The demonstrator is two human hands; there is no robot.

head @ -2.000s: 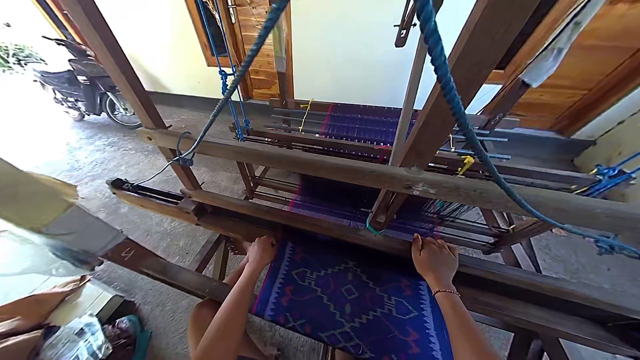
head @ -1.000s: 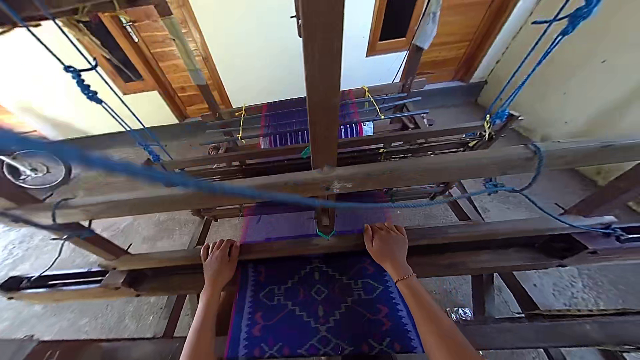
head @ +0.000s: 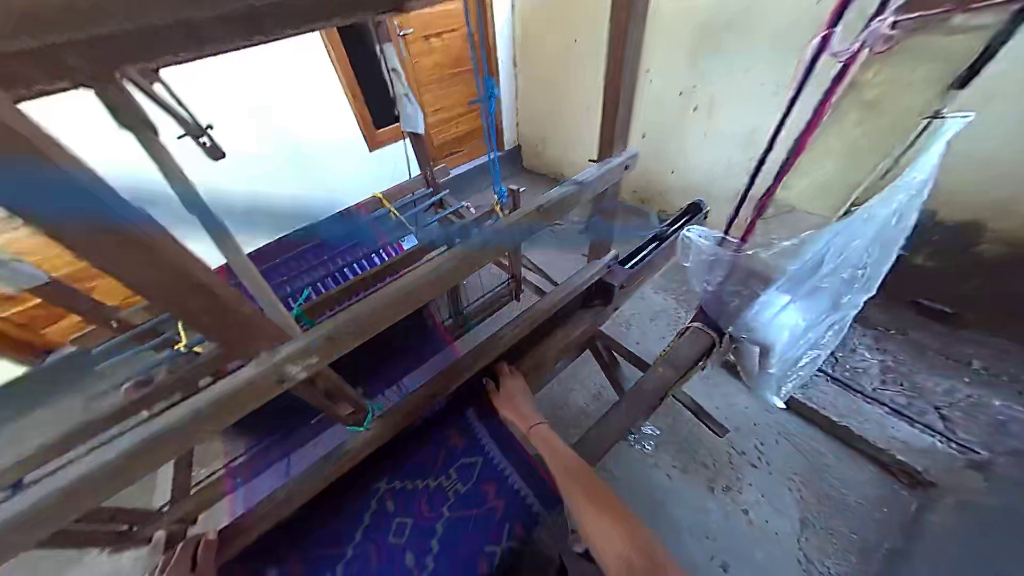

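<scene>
A wooden floor loom holds a purple-blue woven cloth (head: pixel 432 496) with a pale geometric pattern. My right hand (head: pixel 514 400), with a thin bracelet at the wrist, is at the cloth's right edge, its fingers under or against the loom's wooden beater beam (head: pixel 480 352); the fingertips are partly hidden. Low at the left, my left hand (head: pixel 188 554) touches the left part of the same beam, cut off by the frame's bottom edge. Purple warp threads (head: pixel 344 272) stretch behind the beams. Whether either hand grips the beam is unclear.
A clear plastic bag (head: pixel 816 304) hangs at the right beside dark and red cords (head: pixel 788 144). A round wooden beam (head: pixel 648 392) slants below it. Blue ropes (head: pixel 490 104) hang at the back, before a wooden door (head: pixel 452 80). A slanted wooden post (head: pixel 152 240) crosses the left.
The view has swung strongly toward the loom's right side. My right hand, which lay on top of the beam, now has its fingers lower, at the beam's near side by the cloth's edge.
</scene>
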